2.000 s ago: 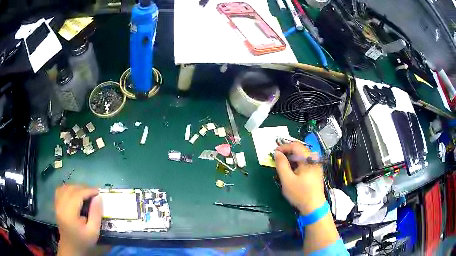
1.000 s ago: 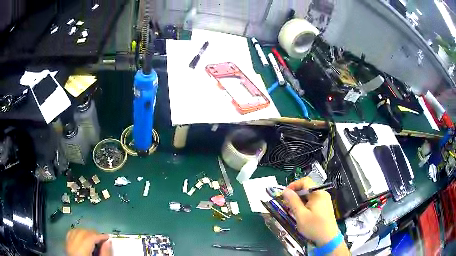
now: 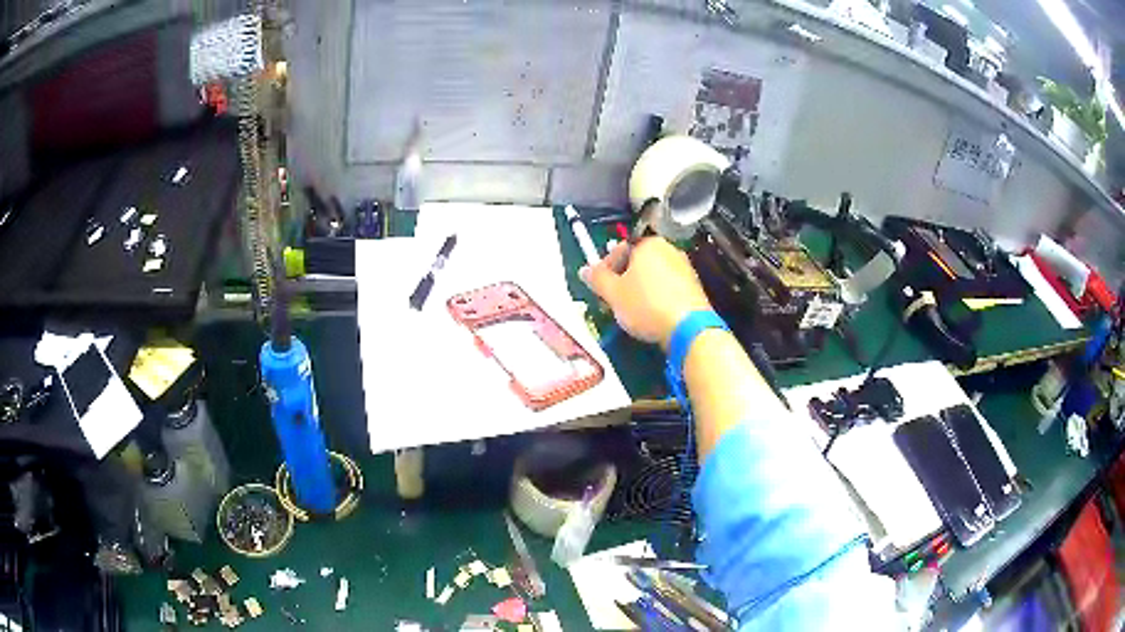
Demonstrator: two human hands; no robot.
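My right hand, with a blue wrist band and blue sleeve, reaches over the raised shelf. Its fingers are at the tools beside a white pen-like stick, just below a cream tape roll. Whether the fingers grip anything is not clear. A pink-red phone housing lies on white paper to the left of the hand, with a dark pen above it. My left hand and the open phone are out of the picture.
A blue electric screwdriver hangs at left by a screw dish. Small parts lie on the bench below. Another tape roll sits under the shelf. Pens lie at bottom centre. Dark phones lie at right.
The view has tilted up. My right hand has moved from the pens on the lower bench up to the shelf, and the dark stick it held no longer shows. My left hand and the phone have left the picture.
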